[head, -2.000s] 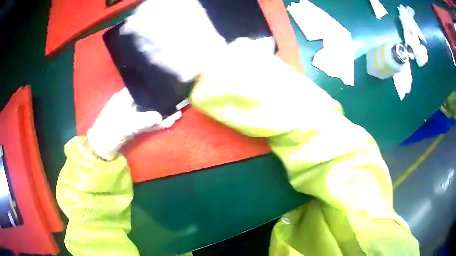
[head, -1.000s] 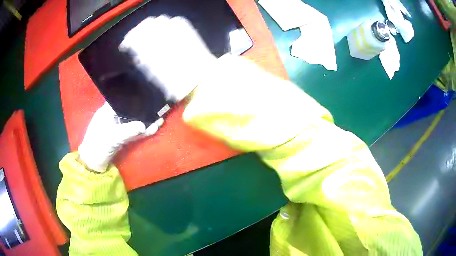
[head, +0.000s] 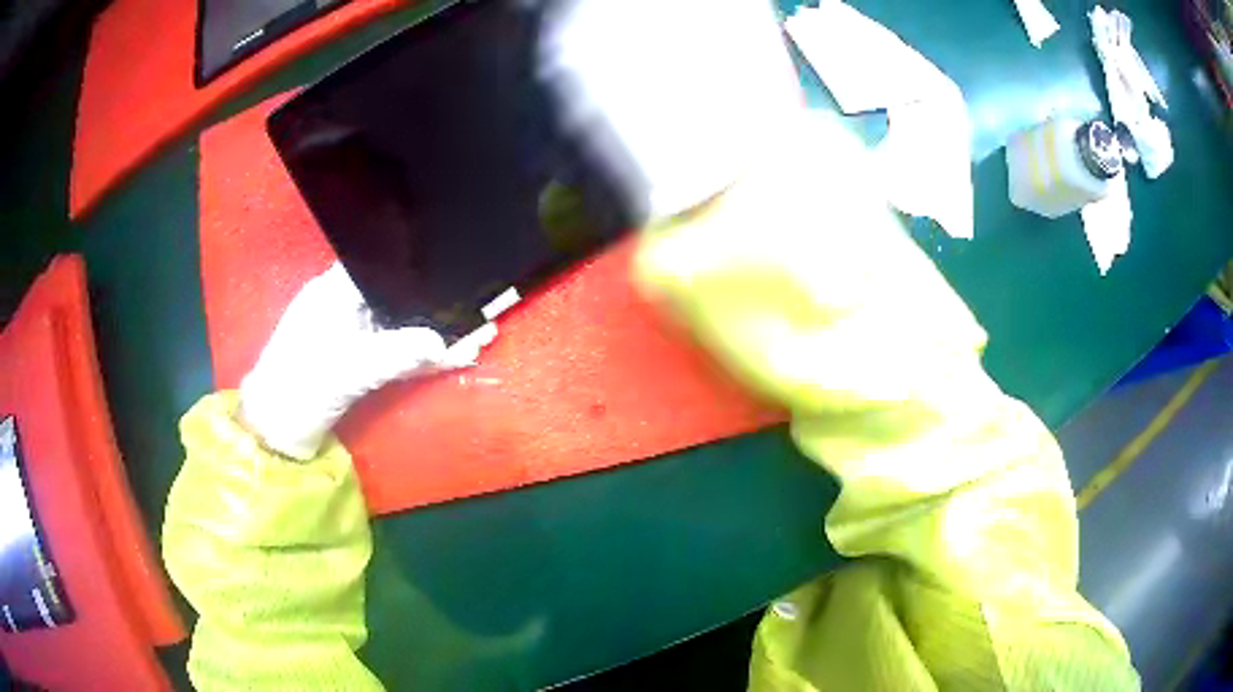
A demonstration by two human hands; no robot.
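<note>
A black glossy LCD panel (head: 446,176) lies face up over an orange-red foam pad (head: 568,406). My gloved left hand (head: 338,354) grips the panel's near-left corner, beside a small white tab (head: 500,303) on its near edge. My gloved right hand (head: 663,102) is over the panel's right part, blurred and overexposed. White cloth and glove cannot be told apart there, so what it holds is unclear. The right hand and forearm hide the panel's right end.
Another foam pad with a dark panel (head: 257,30) is at the upper left. A further pad (head: 102,446) at the left bears a panel (head: 25,541). White wipes (head: 933,149) and a translucent bottle (head: 1061,168) with a metal top are at the right on the green bench (head: 582,581).
My right hand has moved right across the panel, uncovering its left and middle parts. My left hand stays at the corner. The whole view has shifted somewhat.
</note>
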